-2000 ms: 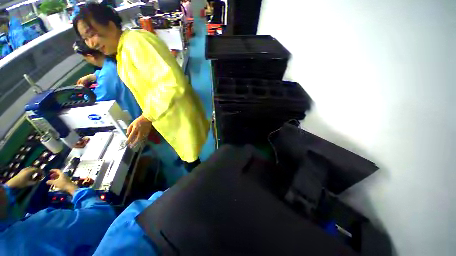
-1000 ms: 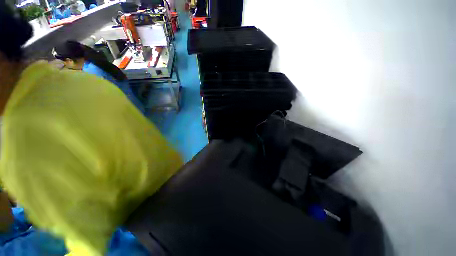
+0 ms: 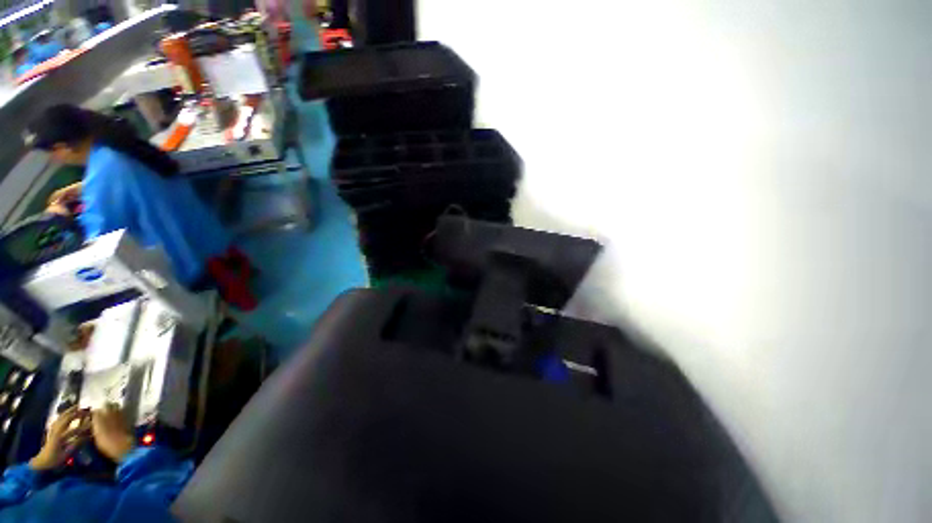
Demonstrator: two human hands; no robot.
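Note:
The black monitor (image 3: 450, 439) fills the lower middle of the head view, its back towards me. Its stand neck (image 3: 498, 306) reaches away to a flat dark base (image 3: 557, 255). A blue plug (image 3: 553, 369) sits in the recess on its back, beside a small white label. The image is blurred. Neither of my hands shows; I cannot tell whether the monitor hides them or they lie outside the picture.
Stacked black trays (image 3: 424, 163) stand beyond the monitor, along the white wall (image 3: 715, 184). At left, a seated person in blue (image 3: 143, 204) and another person's hands (image 3: 92, 434) are at the bench machines. Blue floor (image 3: 296, 276) lies between.
The person in yellow has gone out of view. The monitor and tray stacks now appear further left, and the monitor is turned, with its stand and recess nearer the middle.

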